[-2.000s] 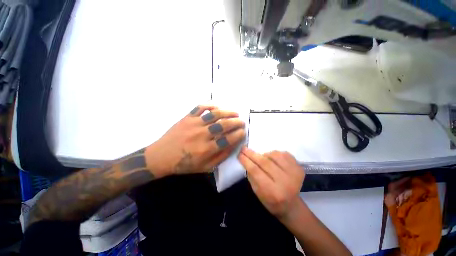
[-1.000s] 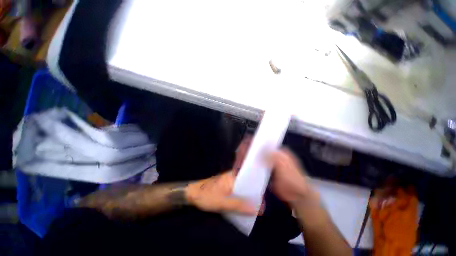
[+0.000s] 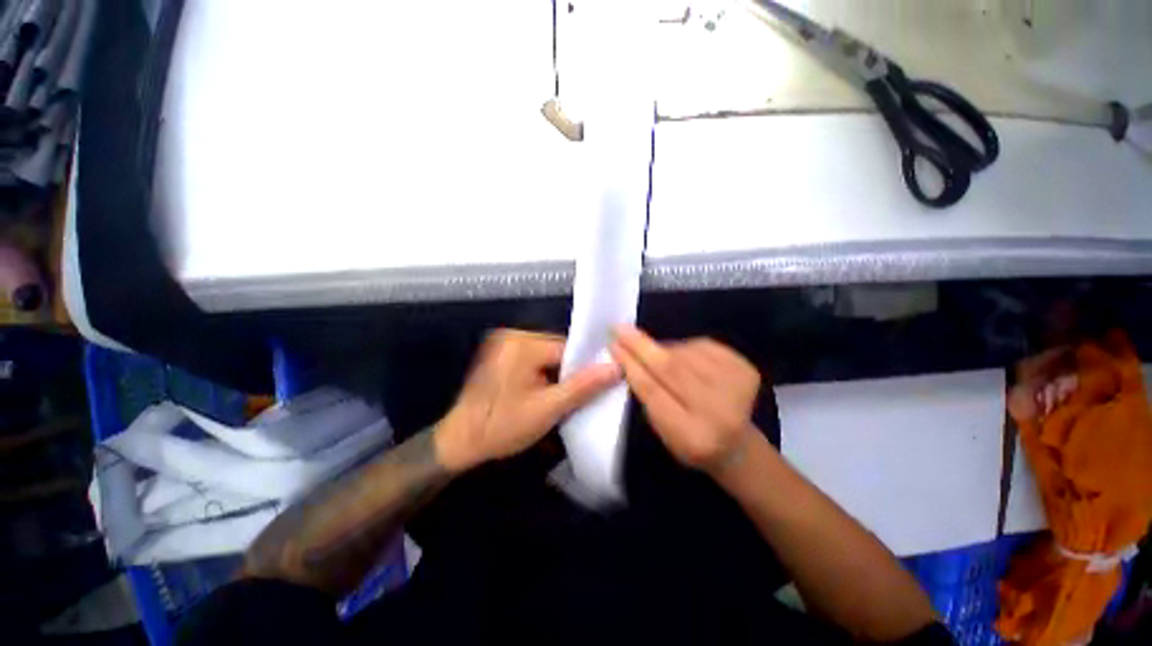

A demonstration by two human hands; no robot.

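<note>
A long white band (image 3: 609, 265) runs from the sewing table over its front edge to above my black-clothed lap, with a thin dark line along its right side. My left hand (image 3: 512, 398) holds the band from the left, its thumb on the white face. My right hand (image 3: 692, 394) pinches the band's right edge with its fingertips, close to the left thumb. The band's lower end hangs free below the hands and is slightly blurred. Its far end blends into the bright table, so I cannot tell where it ends.
Black-handled shears (image 3: 929, 133) lie on the white table (image 3: 366, 164), right of the band. A small tan tip (image 3: 562, 121) lies left of it. Black fabric (image 3: 114, 189) drapes over the table's left edge. White bands (image 3: 240, 461) fill a blue crate (image 3: 111, 394). An orange bundle (image 3: 1097, 442) is lower right.
The view has shifted back from its tilt. My hands have moved up along the band, closer together, after lifting it off the table into the space over my lap. The machine head has left the view.
</note>
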